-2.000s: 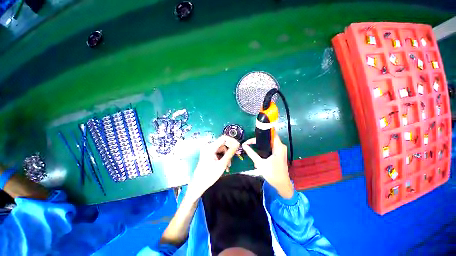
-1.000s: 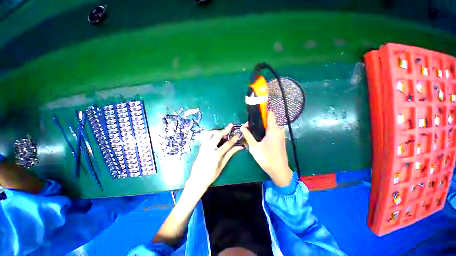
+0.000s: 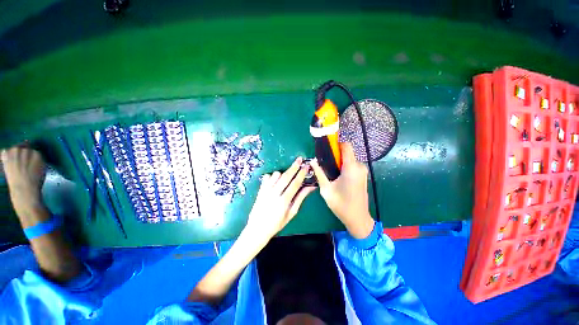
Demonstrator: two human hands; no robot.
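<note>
My right hand (image 3: 349,190) is closed around the orange-and-black electric screwdriver (image 3: 327,130), whose body stands over the work with its black cord looping up and to the right. My left hand (image 3: 277,202) holds a small round black housing (image 3: 309,172) against the green bench, under the screwdriver's lower end. Fingers of both hands meet at the housing and cover most of it. The screwdriver's tip and any screw are hidden. The round grey screw dish (image 3: 369,130) lies just right of the screwdriver, partly crossed by the cord.
A loose heap of silver-white parts (image 3: 235,165) and blue-edged strips (image 3: 155,171) lie left, with thin dark blue rails (image 3: 95,181) beyond. Stacked red compartment trays (image 3: 485,184) stand right. Black units (image 3: 115,6) sit on the conveyor. A coworker's arm (image 3: 32,197) reaches in at far left.
The screwdriver has come down upright over the housing, and my left hand has closed in around it. The view has shifted. The coworker's hand has moved up over the bench, where a silver heap showed before.
</note>
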